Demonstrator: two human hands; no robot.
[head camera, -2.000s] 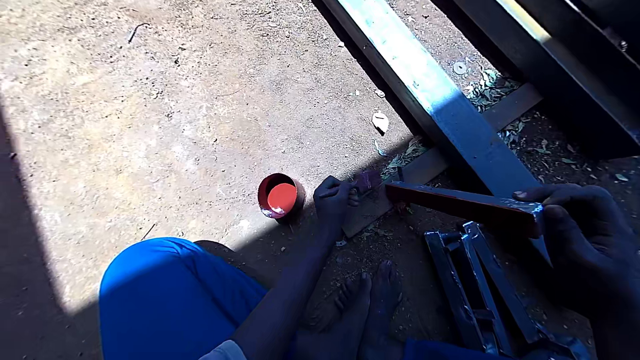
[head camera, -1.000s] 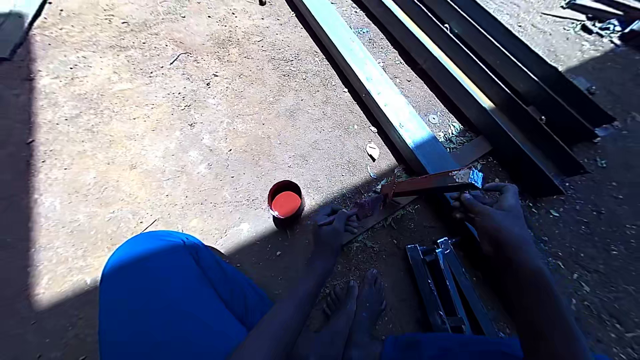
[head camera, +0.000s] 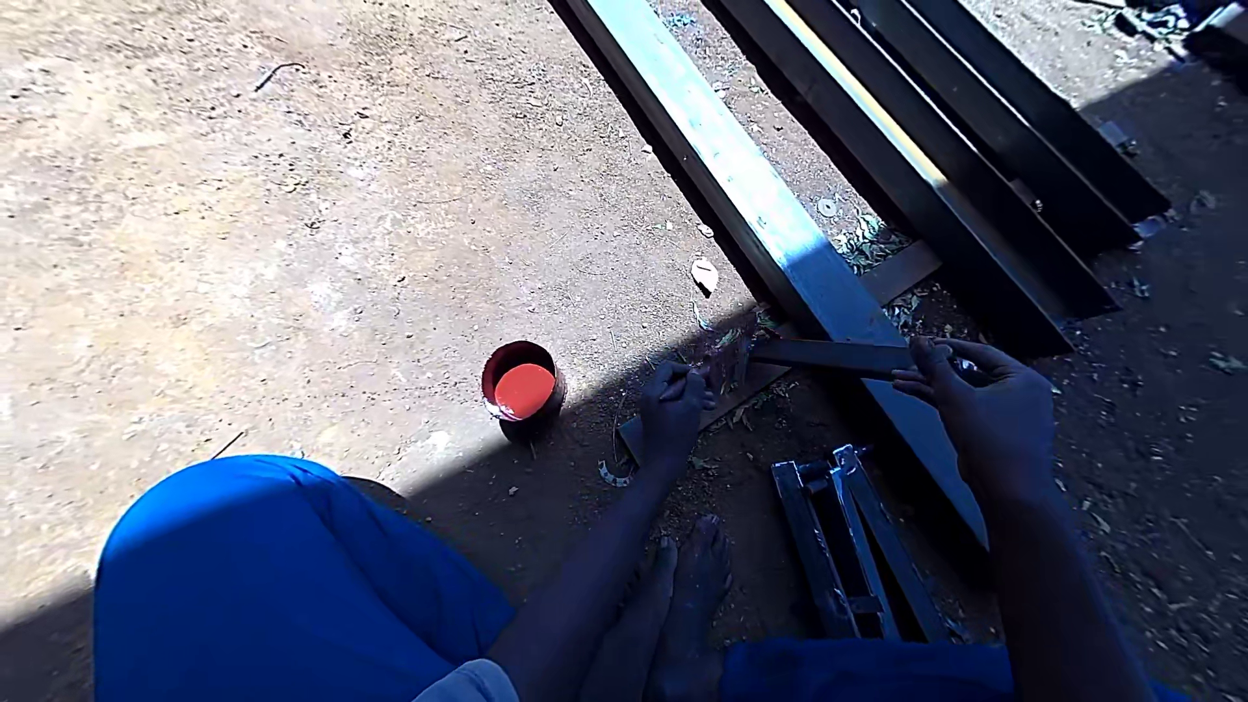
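My right hand (head camera: 980, 400) grips one end of a dark metal bar (head camera: 829, 357), which reaches left across a long metal beam. My left hand (head camera: 676, 395) is closed around a thin handle, apparently a paintbrush (head camera: 726, 369), its head beside the bar's far end. Shade blurs the brush. Left of that hand stands a round tin of red paint (head camera: 525, 392) on the ground. Below the bar lies a small dark metal frame (head camera: 850, 546).
A long pale metal beam (head camera: 726, 146) runs diagonally over a flat crosspiece (head camera: 902, 273). Several dark metal channels (head camera: 975, 146) lie at the upper right. My bare feet (head camera: 700, 570) are near the small frame, and my blue-clothed knee (head camera: 263, 556) is at lower left.
The bar showed a red face one second ago and now shows a dark face. My right hand's fingers have shifted on its end. My left hand stays near the bar's far end.
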